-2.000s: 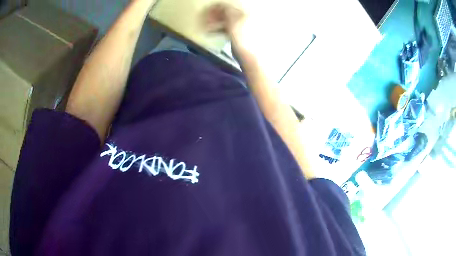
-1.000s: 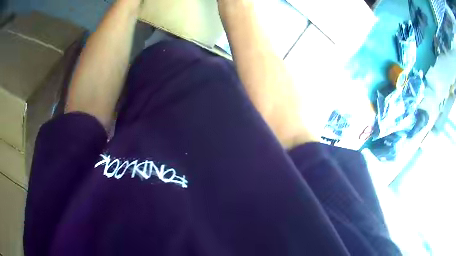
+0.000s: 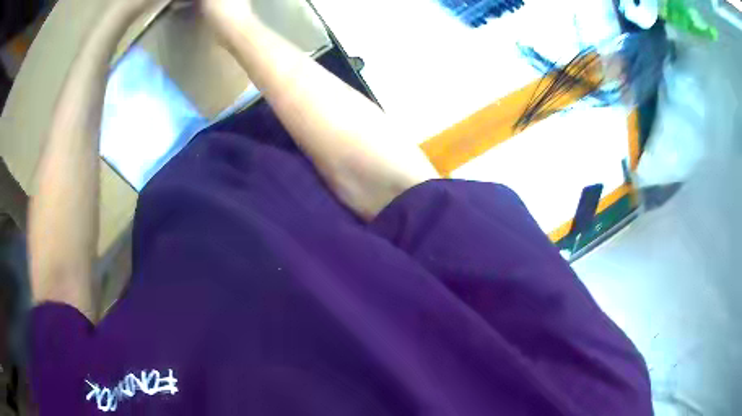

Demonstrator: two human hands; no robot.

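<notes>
An open brown cardboard carton point(image 3: 189, 58) is at the upper left, between my forearms and against my front. A glare-bright white and pale blue sheet or patch point(image 3: 146, 118) shows at its near left part; I cannot tell what it is. My left hand point(image 3: 134, 6) is at the top edge, almost wholly cut off. My right hand point(image 3: 220, 10) is at the top edge over the carton, blurred and cut off. No fingers show clearly on either hand, so any grip on the carton is hidden.
Right of the carton is a white-topped surface point(image 3: 407, 49) with orange tape point(image 3: 488, 126). Dark thin wires point(image 3: 557, 89), blue pieces point(image 3: 484, 8) and a green item point(image 3: 687, 18) lie on or beside it. A black strip point(image 3: 587, 211) is at its near edge. Grey floor point(image 3: 691, 268) shows at right.
The view has swung, so the bench with orange tape now shows at right and the stacked cartons at left are gone. My arms and the carton stand further left in the picture.
</notes>
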